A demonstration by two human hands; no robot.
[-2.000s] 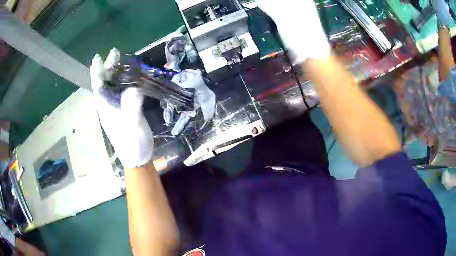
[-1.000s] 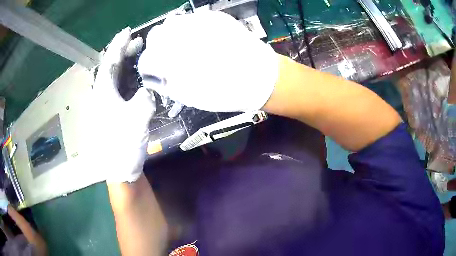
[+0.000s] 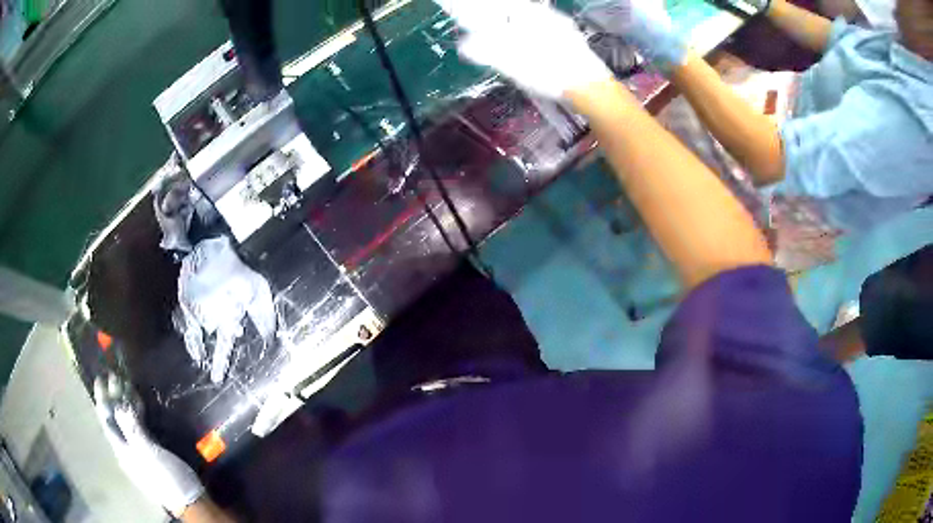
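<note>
My left hand (image 3: 148,460), in a white glove, lies low at the left by the bench's near edge, with no thing seen in it. My right hand (image 3: 532,46), white-gloved and washed out, reaches far over the bench at the top. Its fingertips are near the picture's edge and I cannot tell whether it holds anything. A dark item (image 3: 614,53) is beside it, near another person's glove. A thick black body (image 3: 251,41), apparently the electric screwdriver, hangs in front of the screw feeder (image 3: 246,153).
A crumpled grey cloth or glove (image 3: 227,291) and a smaller grey rag (image 3: 176,209) lie on the black mat. A white bracket (image 3: 317,373) lines the near edge. Black cables (image 3: 419,153) cross the red-brown bench. Another person's gloved hand (image 3: 645,31) reaches in at the upper right.
My right hand has moved away from my left hand to the far upper right. My left hand has dropped to the near edge, without the dark unit. The view has turned right.
</note>
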